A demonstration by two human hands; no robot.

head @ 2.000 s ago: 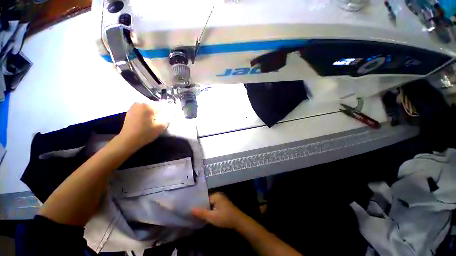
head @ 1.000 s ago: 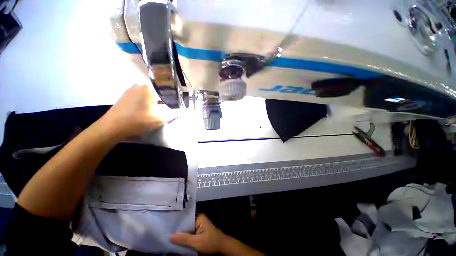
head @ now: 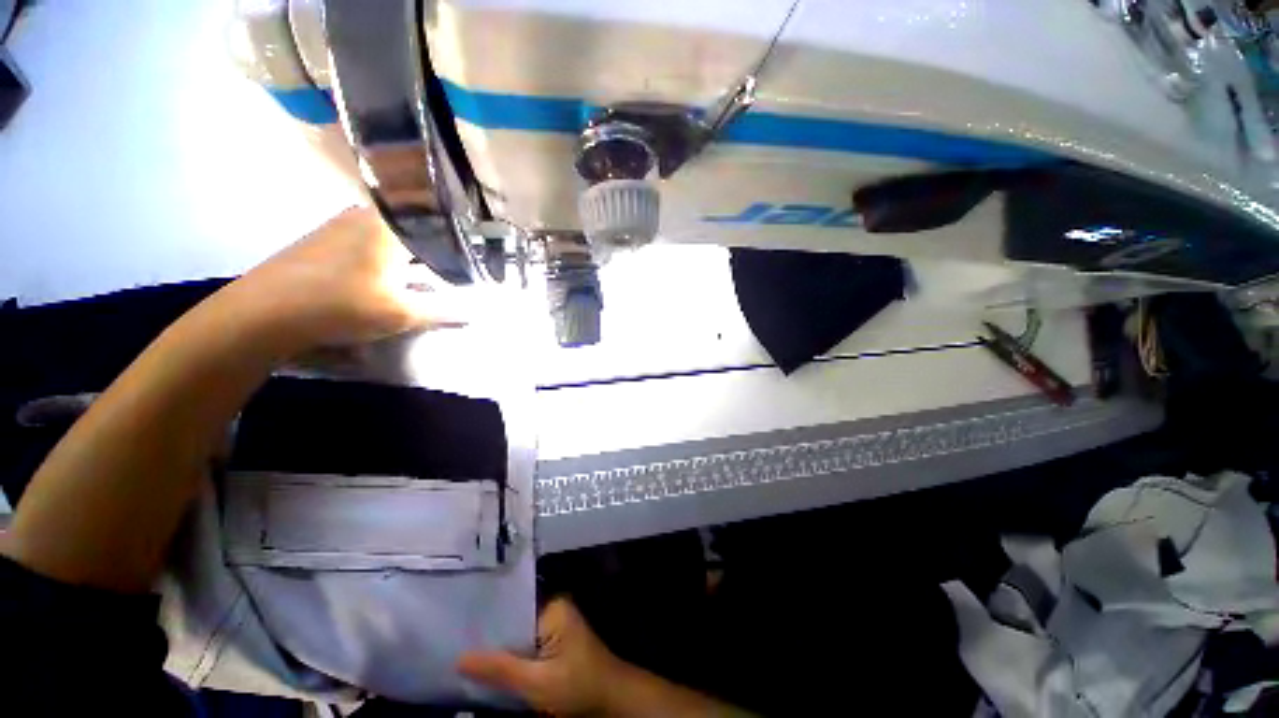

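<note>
A light grey panel (head: 379, 631) lies on the table edge and hangs towards my lap, with a stitched pocket flap or welt (head: 372, 523) and a black strip (head: 372, 432) above it. My left hand (head: 344, 281) lies on the cloth beside the needle area, its fingertips washed out by the lamp. My right hand (head: 554, 666) grips the panel's right edge low down, thumb on top. The sewing machine head (head: 786, 154) stands over the far end of the cloth. The needle and presser foot are lost in glare. Black cloth lies under my left forearm.
A black cut piece (head: 814, 302) lies under the machine arm. Thread snips (head: 1028, 368) lie right of it. A grey printed scale (head: 786, 463) runs along the table's front edge. Crumpled grey scraps (head: 1122, 603) are at lower right. A dark thing is cut off at the upper left edge.
The view has moved closer to the machine than two seconds ago. My left hand looks flatter and more stretched out beside the needle area. My right hand still holds the panel's edge.
</note>
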